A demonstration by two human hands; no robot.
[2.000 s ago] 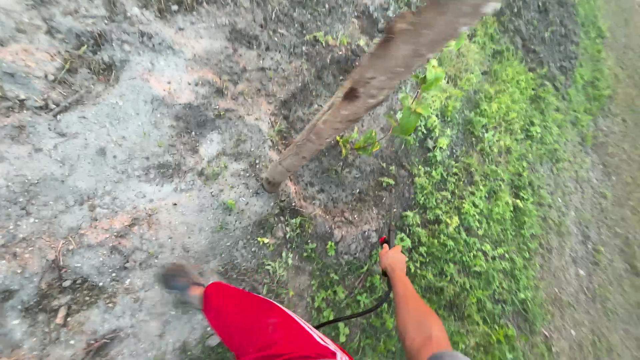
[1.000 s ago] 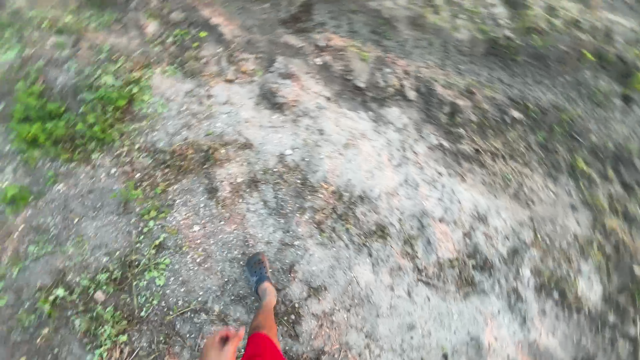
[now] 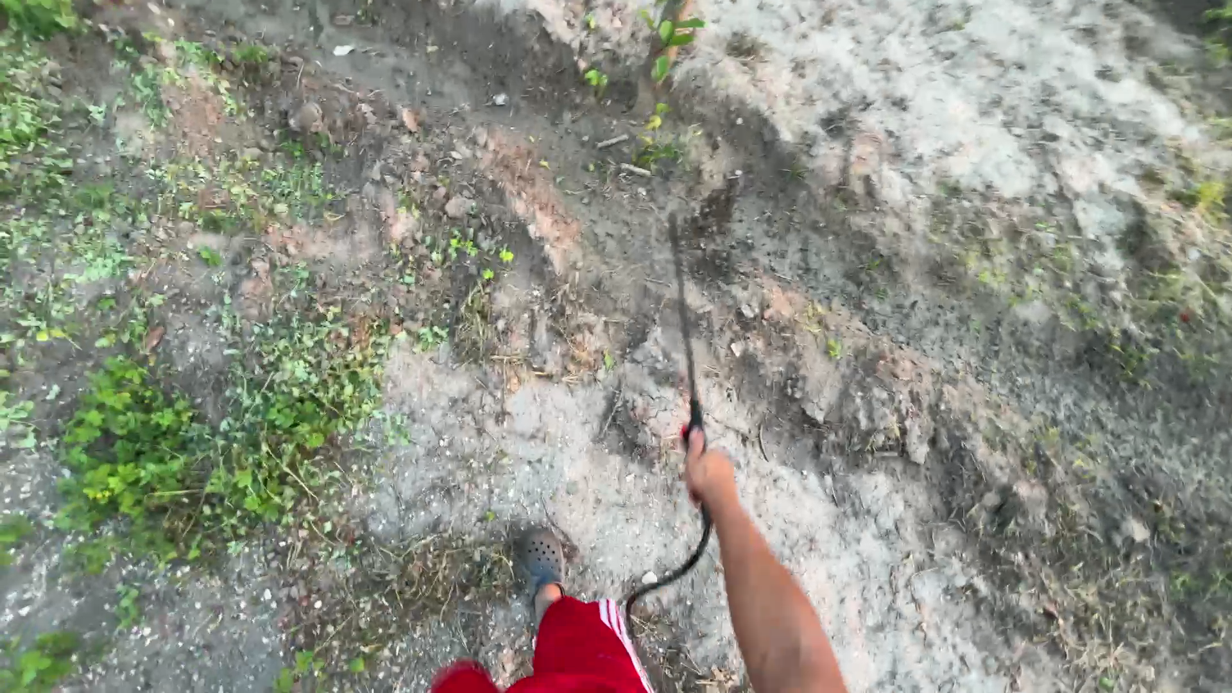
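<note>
My right hand [image 3: 710,474] is closed around the dark handle of a spray wand [image 3: 684,318], with a bit of red at the grip. The thin wand points forward, away from me, over the soil. From below the hand a black hose [image 3: 674,575] curves back toward my red shorts [image 3: 582,645]. A darker, damp-looking patch of soil [image 3: 715,217] lies by the wand's far end. Whether spray is coming out cannot be told. My left hand is outside the view.
A foot in a grey clog [image 3: 541,560] stands on pale, uneven ground. Low green weeds [image 3: 135,433] grow at the left. A small leafy plant [image 3: 671,38] rises at the top, beside a shallow dip with small sticks [image 3: 612,141]. Rough dirt clods [image 3: 866,385] lie at the right.
The view has shifted strongly over the ground. The right hand with the wand, out of sight one second ago, shows again. The hand seen low in that frame is gone. The leaning trunk from two seconds ago is out of view.
</note>
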